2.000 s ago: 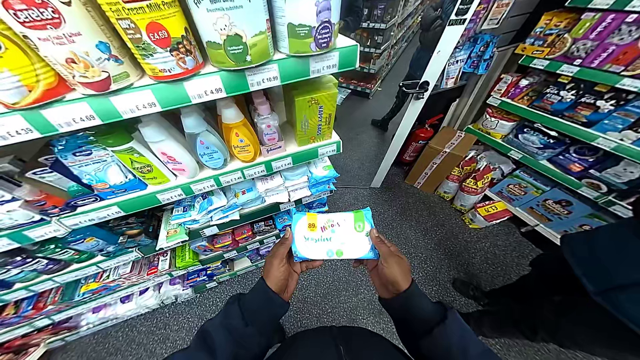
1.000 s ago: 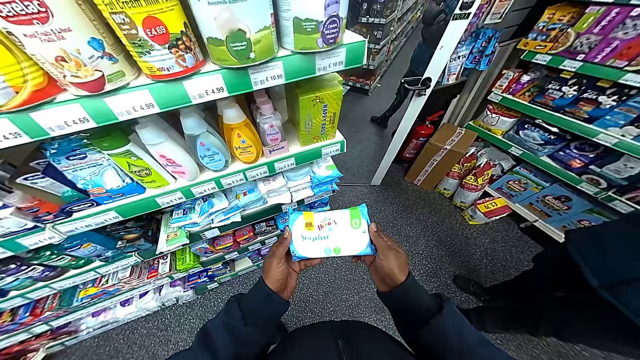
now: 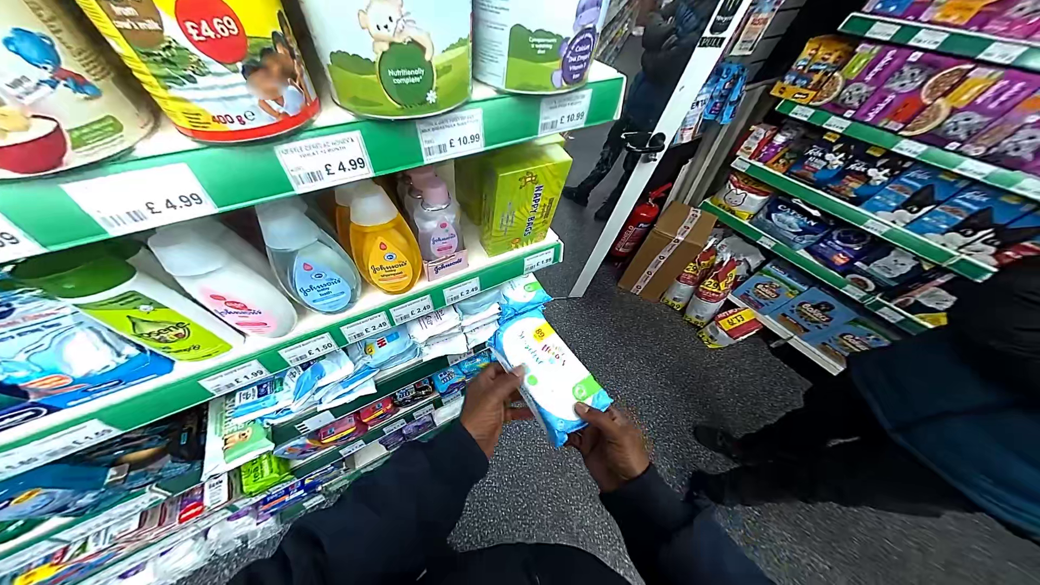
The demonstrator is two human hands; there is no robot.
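A white and blue soft pack of wipes (image 3: pixel 546 370) is held tilted between both hands, its printed face up and its far end close to the shelf with similar packs (image 3: pixel 479 315). My left hand (image 3: pixel 490 406) grips its left side, the thumb on the edge of the face. My right hand (image 3: pixel 611 443) holds the near right corner, with the thumb on top. The fingers under the pack are mostly hidden. Above that shelf stand baby toiletry bottles (image 3: pixel 383 244) and a green box of nappy bags (image 3: pixel 524 195).
Tins (image 3: pixel 390 57) line the upper left shelf. A white door edge (image 3: pixel 650 146), a fire extinguisher (image 3: pixel 638 227) and a cardboard box (image 3: pixel 666 250) are ahead. Pet food shelves (image 3: pixel 894 219) stand at right; a person in dark clothes (image 3: pixel 942 406) is close by at right.
Both hands have turned the pack from level to slanted and brought it towards the shelf of wipes at left. The view has moved closer to the left shelves.
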